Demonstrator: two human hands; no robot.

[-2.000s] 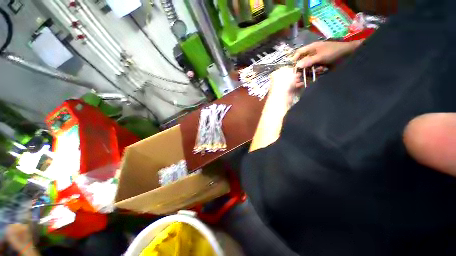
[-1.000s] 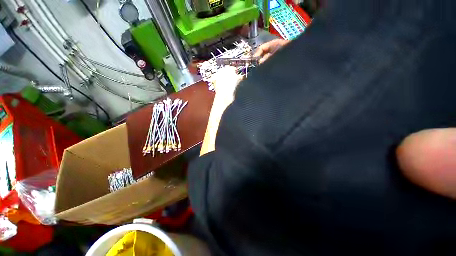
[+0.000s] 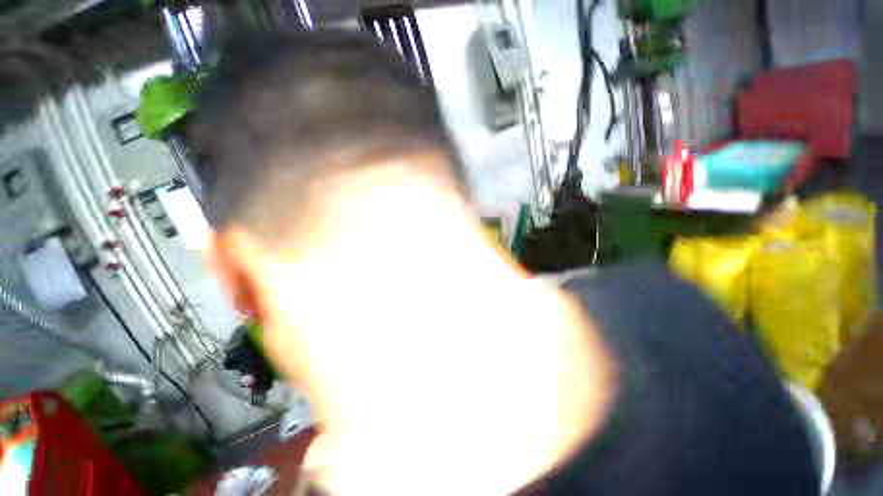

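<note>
The back of a person's head and neck [image 3: 407, 320], overexposed and blurred, fills the middle of the view, with a dark-shirted shoulder [image 3: 678, 378] at the right. A small part of the red-brown work board [image 3: 286, 461] shows at the bottom left edge. A blurred whitish bundle, likely the cable bundle [image 3: 247, 481], lies on it, cut off by the frame. The press bed and cable pile are hidden behind the person. I see neither my left hand nor my right hand.
A red machine housing [image 3: 73, 455] stands at the lower left. Pipes and cables run along the grey wall [image 3: 145, 281]. At the right are stacked yellow bags [image 3: 799, 281], a teal-topped control panel [image 3: 750, 167], a red cabinet [image 3: 799, 107] and a white bucket rim [image 3: 821, 436].
The view has swung up and to the right. The hands, cable pile, loading bar and cardboard box have left view. The head and neck now block the centre, and yellow bags show at right.
</note>
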